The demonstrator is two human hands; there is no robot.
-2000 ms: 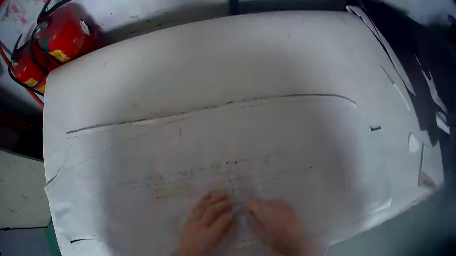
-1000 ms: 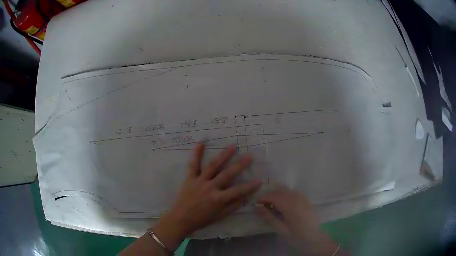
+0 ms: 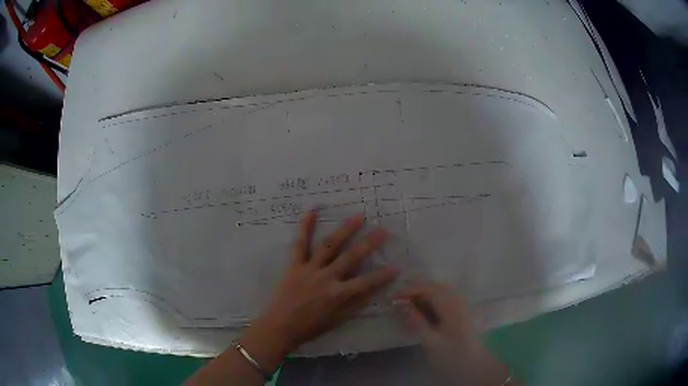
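Observation:
A large off-white paper pattern [image 3: 468,234] with pencil lines and writing lies on the off-white table [image 3: 302,45]. A thin dark edge shows along its far curved side. My left hand [image 3: 324,283] lies on the pattern near its front middle, fingers spread, holding nothing. My right hand [image 3: 441,317] is just right of it, near the front edge, with curled fingers and blurred. A small pale tip and a dark shape show at its fingers, but I cannot tell clearly what it holds.
Red fire extinguishers [image 3: 49,34] stand at the far left corner. Dark fabric with white strips [image 3: 656,113] lies at the right end. A small fan-shaped piece with a brown strip [image 3: 643,249] lies at the right corner. Green floor [image 3: 588,339] shows in front.
Since two seconds ago the view has shifted, so the pattern's front edge shows. My left hand has spread its fingers on the paper. My right hand stays beside it, moving slightly.

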